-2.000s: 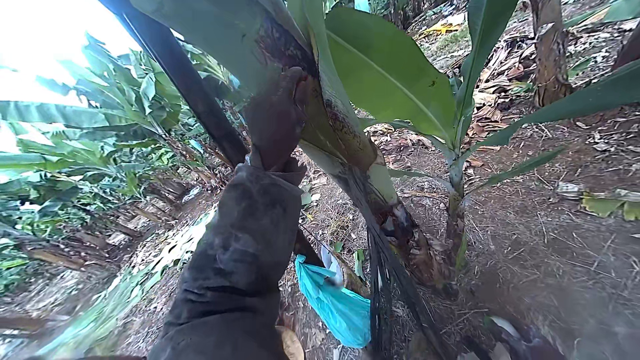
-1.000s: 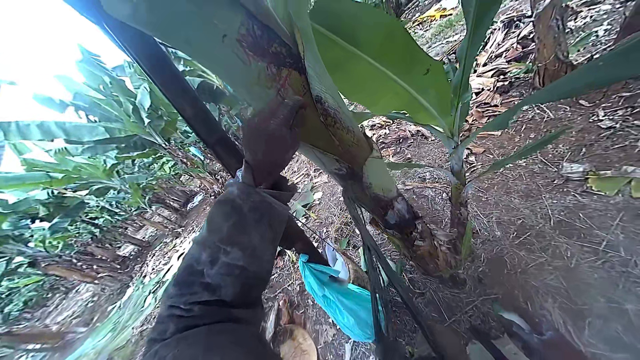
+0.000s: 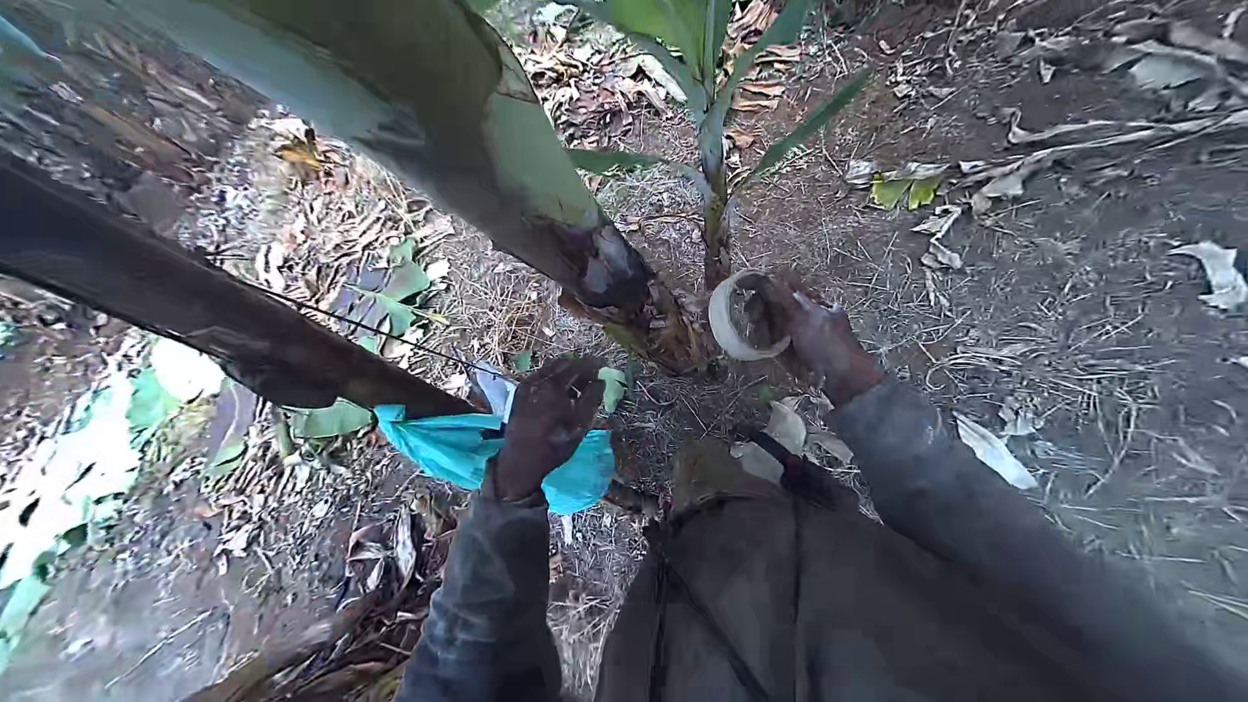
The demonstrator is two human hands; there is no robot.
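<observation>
My left hand (image 3: 551, 419) is in front of a turquoise plastic bag (image 3: 444, 447), beside the lower end of a dark, leaning pole or trunk (image 3: 224, 331). Its fingers are bent near a small pale green piece (image 3: 612, 389); whether it grips this or the bag cannot be told. A pale, ring-shaped roll or band (image 3: 726, 322) is held in my right hand (image 3: 814, 341), over the ground to the right of the base of a banana plant's thick stem (image 3: 541, 175). Something white (image 3: 494, 388) shows behind my left hand.
A young banana plant (image 3: 715, 175) stands beyond the thick stem. Dry leaves and straw cover the soil, with cut green leaves (image 3: 400, 292) at the left. A thin dark cord (image 3: 361, 325) runs along the dark pole or trunk.
My left hand has come down from the banana stem to the turquoise bag. My right hand now shows clearly with the pale ring. The view has tilted down.
</observation>
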